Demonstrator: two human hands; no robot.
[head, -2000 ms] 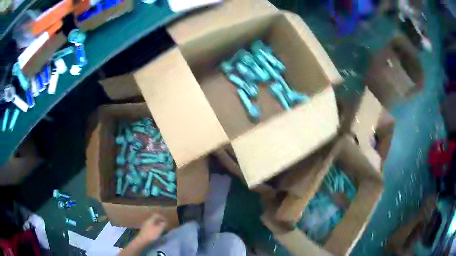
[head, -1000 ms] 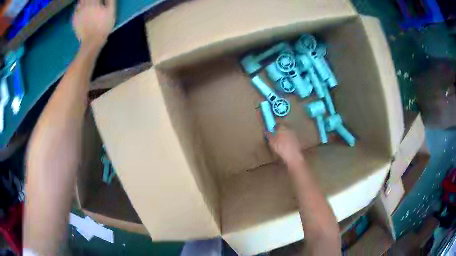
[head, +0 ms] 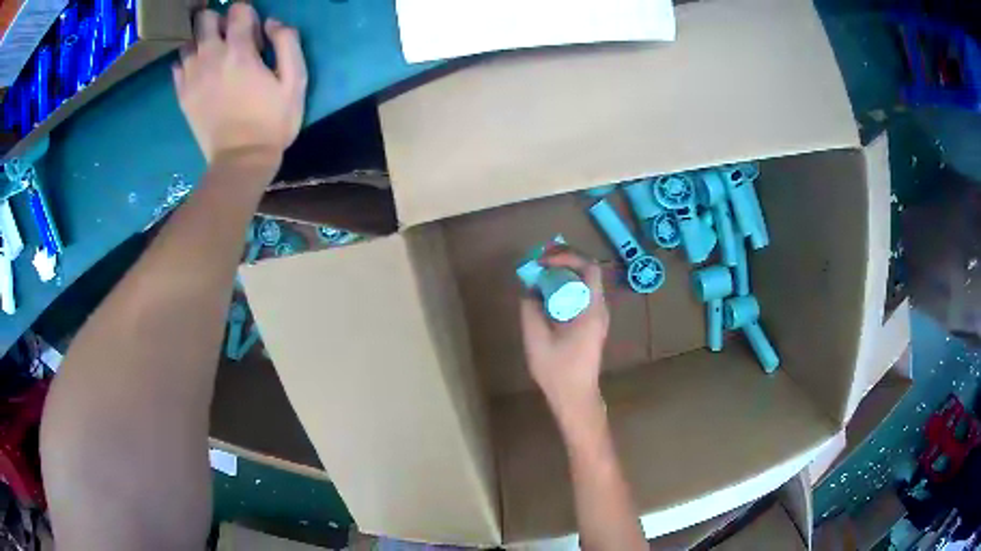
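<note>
A large open cardboard carton [head: 441, 323] is in front of me. Several teal handheld fan bodies [head: 644, 272] lie in its back right part. My right hand [head: 568, 334] is inside the carton, closed around a teal fan body [head: 564, 295] whose rounded end points up at me. My left hand [head: 242, 86] rests on the edge of the green bench with its fingers apart. Its fingertips are near the top rim and I see nothing held in it.
A box of blue cylinders [head: 75, 54] stands on the bench [head: 355, 48] at upper left. A white sheet [head: 532, 24] lies at the bench edge. A second carton with teal fans [head: 258, 393] is partly under the left flap. Red items [head: 947, 436] are at far right.
My right hand has lifted a teal fan body off the carton floor and moved slightly left. My left hand stays at the bench edge. The view has shifted.
</note>
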